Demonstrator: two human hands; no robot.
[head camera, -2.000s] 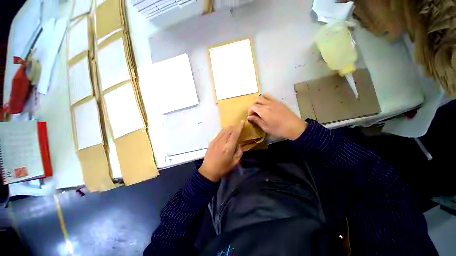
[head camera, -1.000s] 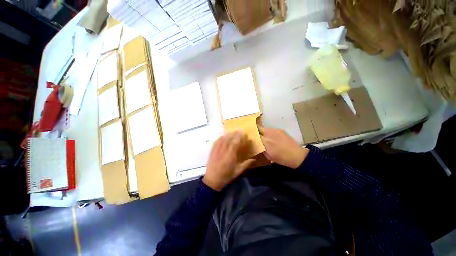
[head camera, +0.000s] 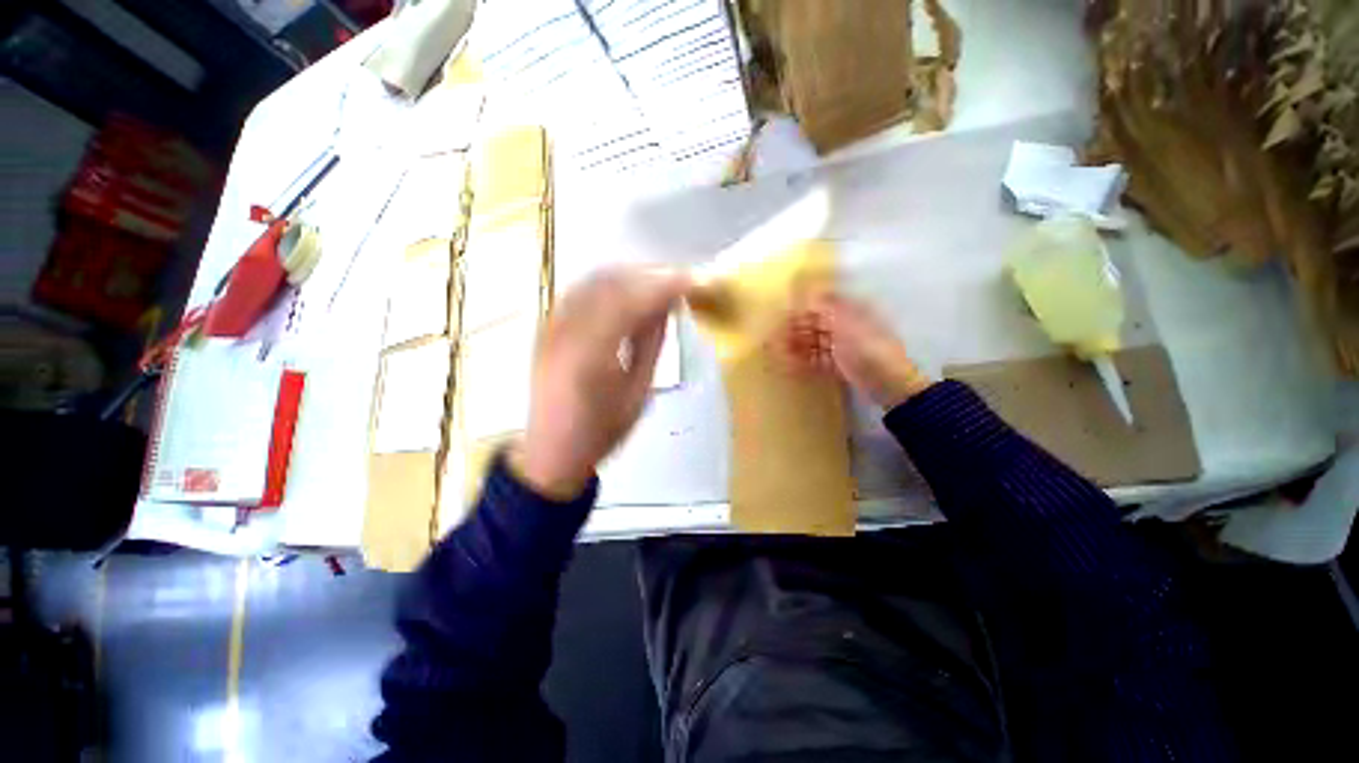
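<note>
A tan kraft cover (head camera: 790, 462) lies lengthwise on the grey mat, its near end at the front edge. Above it a blurred kraft piece with a white pad (head camera: 783, 239) is tilted up. My left hand (head camera: 596, 373) is blurred, its fingertips closed at that piece's left edge. My right hand (head camera: 865, 350) is at its lower right, over the flat cover; the blur hides whether its fingers grip. A single white pad (head camera: 666, 358) is partly hidden behind my left hand. The glue bottle (head camera: 1070, 283) lies with its nozzle over brown scrap cardboard (head camera: 1073, 418).
Covered pads (head camera: 406, 507) lie overlapped in two columns at left. Further left are a spiral calendar (head camera: 216, 432) and a red tool (head camera: 251, 283). White stacks (head camera: 641, 75) and a kraft-wrapped block (head camera: 845, 67) stand behind. Crumpled paper (head camera: 1064, 182) and a brown bundle (head camera: 1215, 164) are at right.
The padded piece, flat before, is now tilted up. The cover piece under my hands now lies extended toward me. My left hand has moved up and left. The view has shifted.
</note>
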